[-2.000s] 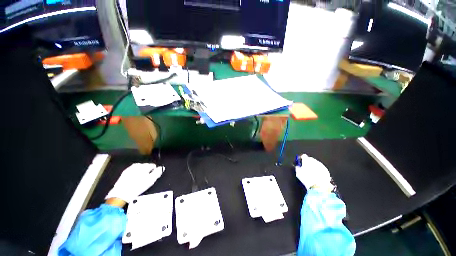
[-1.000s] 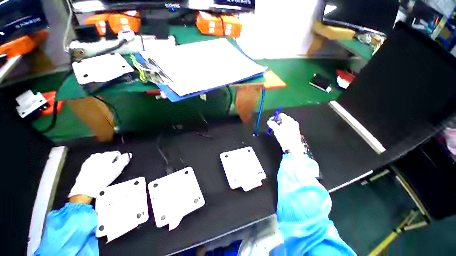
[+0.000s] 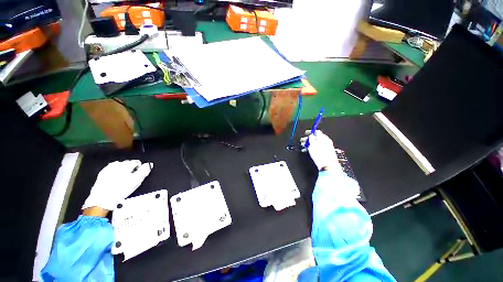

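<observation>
Three white set-top boxes lie flat on the black mat: one at the left (image 3: 140, 223), one beside it (image 3: 200, 212) with a thin black cord at its rear, and one further right (image 3: 274, 184). My left hand (image 3: 117, 182), in a white glove, rests behind the leftmost box; a thin dark cord end shows at its fingertips, and I cannot tell whether it is gripped. My right hand (image 3: 320, 150), gloved white, holds a blue pen (image 3: 316, 121) upright over the mat. A black remote control (image 3: 349, 173) lies partly hidden beside my right wrist.
Behind the mat, a green shelf holds a clipboard with papers (image 3: 242, 69) and another white box (image 3: 122, 66). A blue cord (image 3: 296, 121) hangs from the shelf. Black partitions with white edge strips (image 3: 405, 143) stand at both sides. Orange boxes (image 3: 251, 21) sit under the monitors.
The view has tilted down and swung to the right since two seconds ago. The pen now stands up from my right hand. My left hand stays by the leftmost box.
</observation>
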